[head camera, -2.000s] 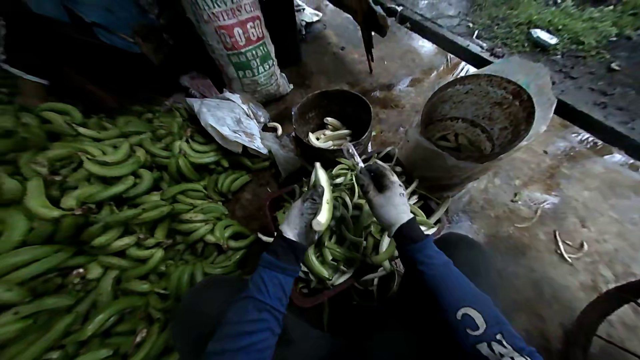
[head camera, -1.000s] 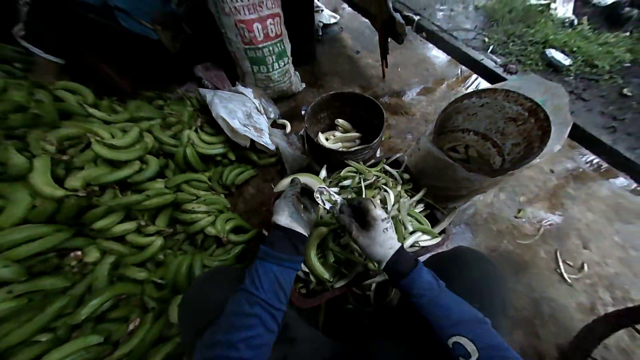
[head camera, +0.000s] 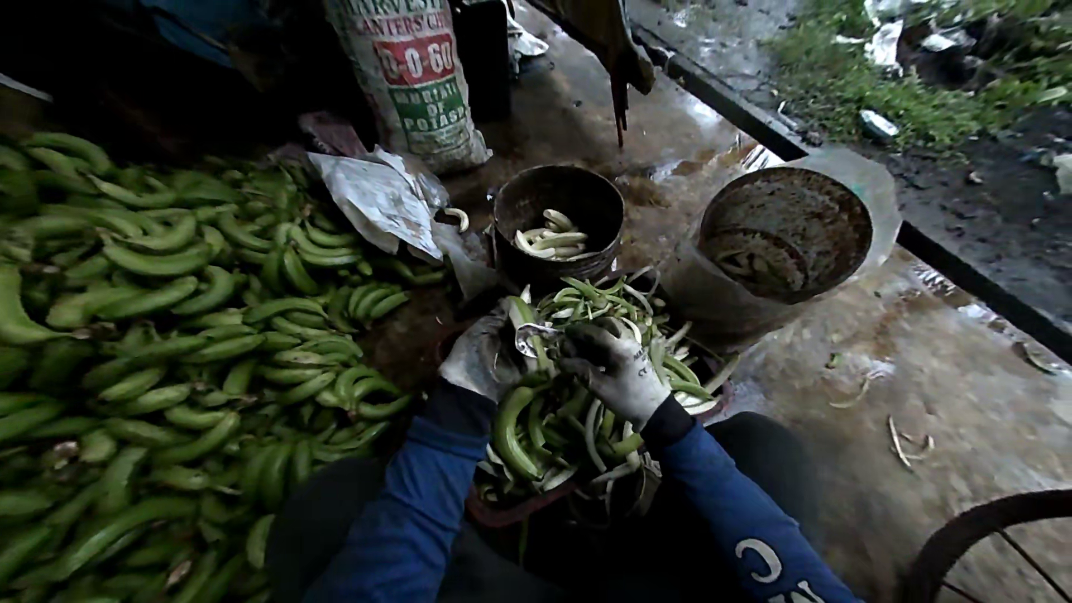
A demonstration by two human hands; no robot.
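Observation:
My left hand (head camera: 484,356), in a pale work glove, holds a partly peeled green banana (head camera: 523,316) upright over a reddish basin (head camera: 523,509). My right hand (head camera: 615,368), in a glove with dark fingers, grips a peeler (head camera: 536,337) whose metal part lies against the banana. Below both hands the basin is heaped with peel strips (head camera: 615,300) and whole green bananas (head camera: 512,431). Just beyond the basin stands a dark round bucket (head camera: 557,186) with several peeled bananas (head camera: 554,240) inside. The peeler's handle is mostly hidden in my fingers.
A large pile of green bananas (head camera: 167,335) covers the left side. A printed sack (head camera: 410,84) and a crumpled plastic sheet (head camera: 377,201) stand and lie behind. At right are a plastic-wrapped drum (head camera: 787,234), peel scraps (head camera: 904,444) and part of a spoked wheel (head camera: 988,536).
Two seconds ago my left hand held a largely peeled, pale banana; a greener one is in it now. My right hand has come down from a raised position, close to the left.

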